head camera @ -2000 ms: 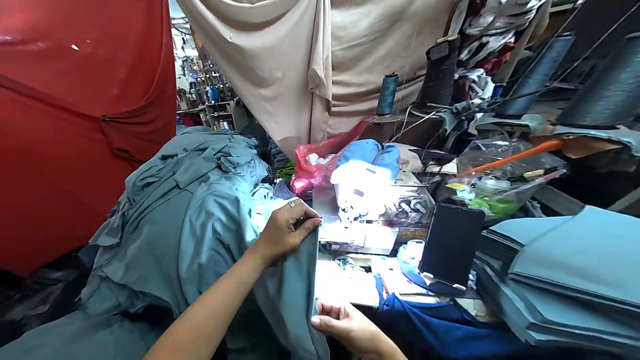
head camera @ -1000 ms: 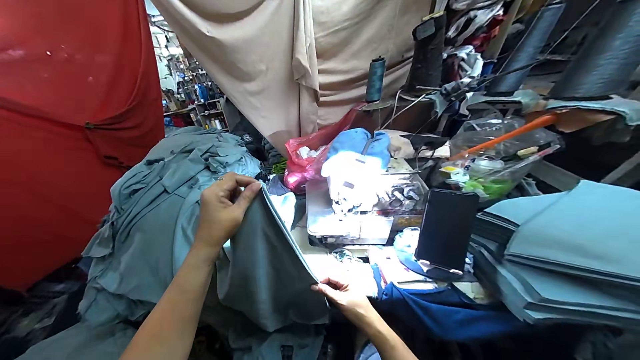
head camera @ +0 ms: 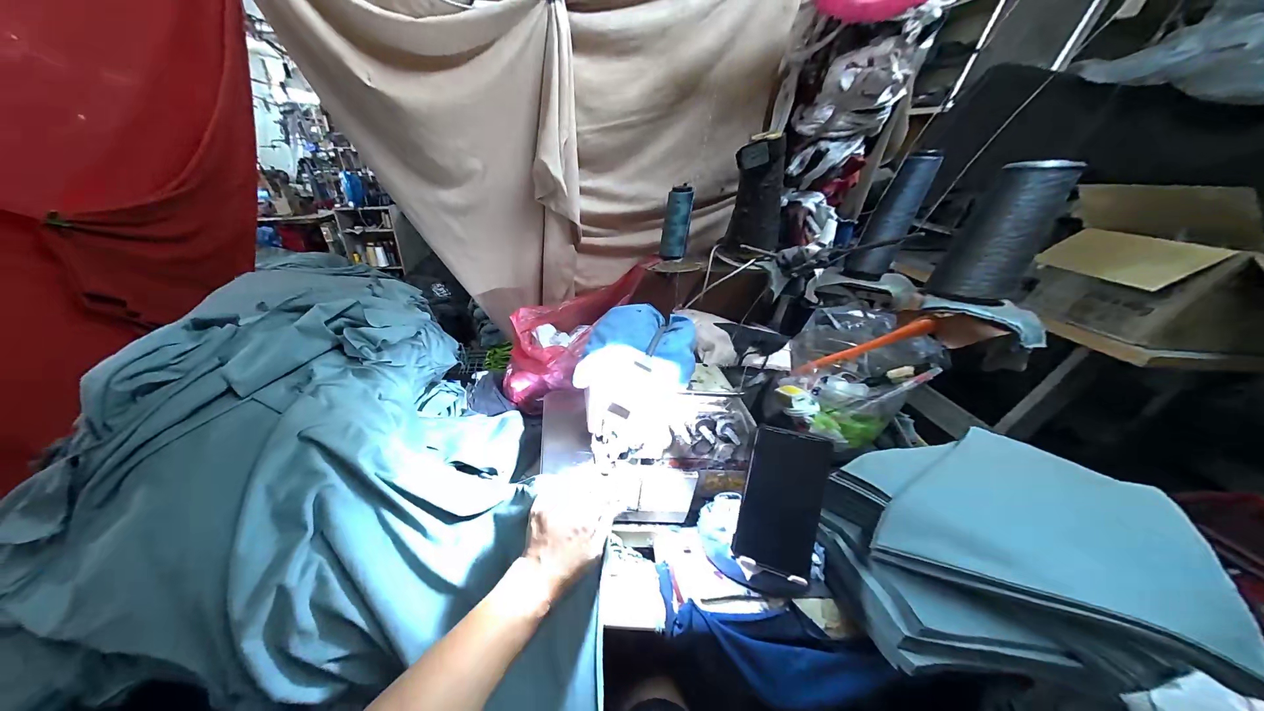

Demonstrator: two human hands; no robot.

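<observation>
My left hand (head camera: 568, 523) rests on the edge of grey-green fabric (head camera: 434, 553), close to the front of a sewing machine (head camera: 706, 434). Glare from the lamp washes out the fingers, so their grip on the cloth cannot be made out. The fabric edge runs down from that hand toward the bottom of the view. My right hand is not in view. A large heap of the same fabric (head camera: 286, 395) lies to the left.
Right of the machine a dark phone (head camera: 783, 504) leans upright beside stacked grey-green fabric pieces (head camera: 1047, 553). Behind are a red plastic bag (head camera: 543, 355), a clear bag with an orange stick (head camera: 869, 346) and thread cones (head camera: 1002, 232). Navy cloth (head camera: 780, 652) hangs at the front.
The fabric edge, held up between both hands a second ago, now lies by the machine under my left hand. My left hand has moved toward the machine; my right hand has left the view.
</observation>
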